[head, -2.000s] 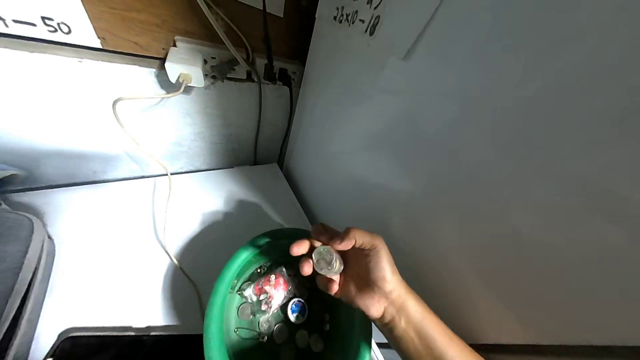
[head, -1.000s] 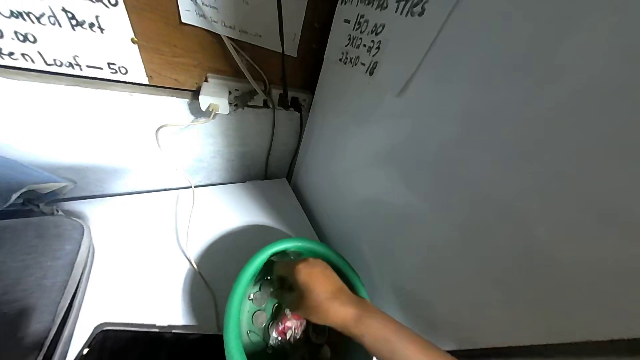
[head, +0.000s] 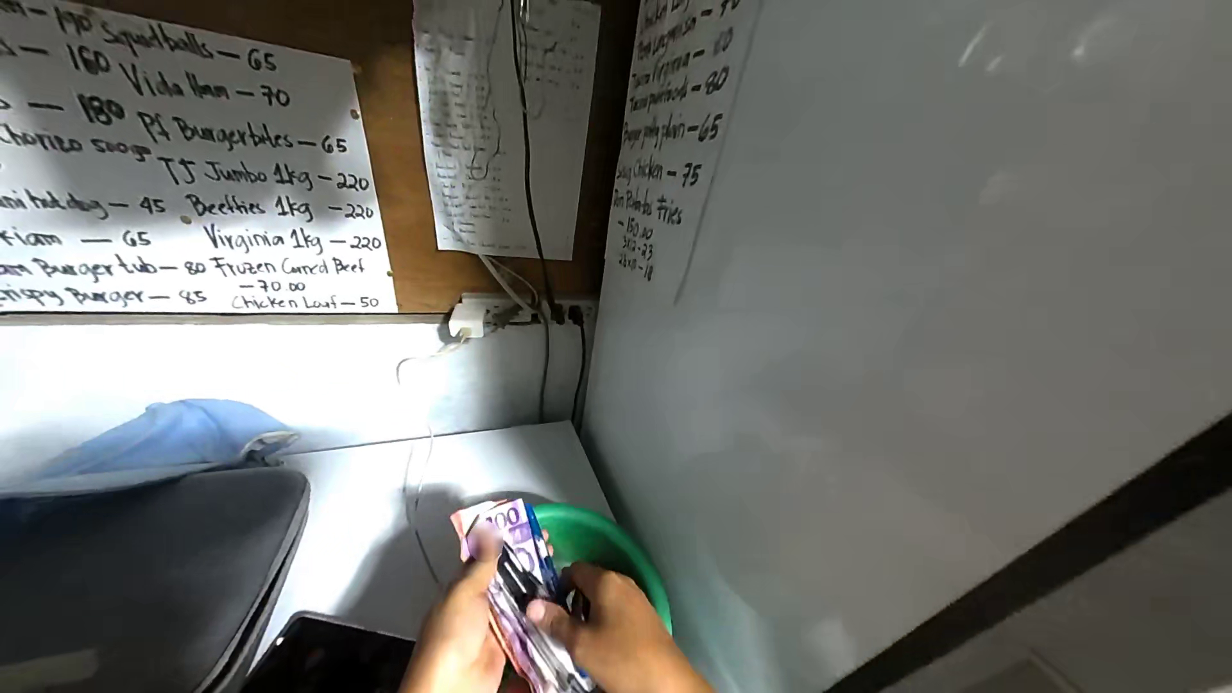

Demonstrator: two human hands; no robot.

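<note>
My left hand [head: 462,621] holds a stack of folded banknotes [head: 510,529], purple, orange and blue, upright in front of the green plastic basin [head: 630,553]. On the right side of the stack, my right hand [head: 616,626] grips its edge with thumb and fingers. A blurred black and silvery thing lies against the notes between the hands; what it is cannot be told. Both hands are over the near left part of the basin and hide most of its inside.
Left of the basin lie a black-framed tablet or tray [head: 332,654], a dark grey padded case [head: 144,577] and a light blue cloth [head: 183,438]. A white cable [head: 416,520] runs down from a white plug [head: 468,319]. A grey panel [head: 866,289] rises at the right.
The right hand, seen with coins and then inside the basin, is now out at the banknotes. The left hand and the banknotes have come into view. The view has tilted up.
</note>
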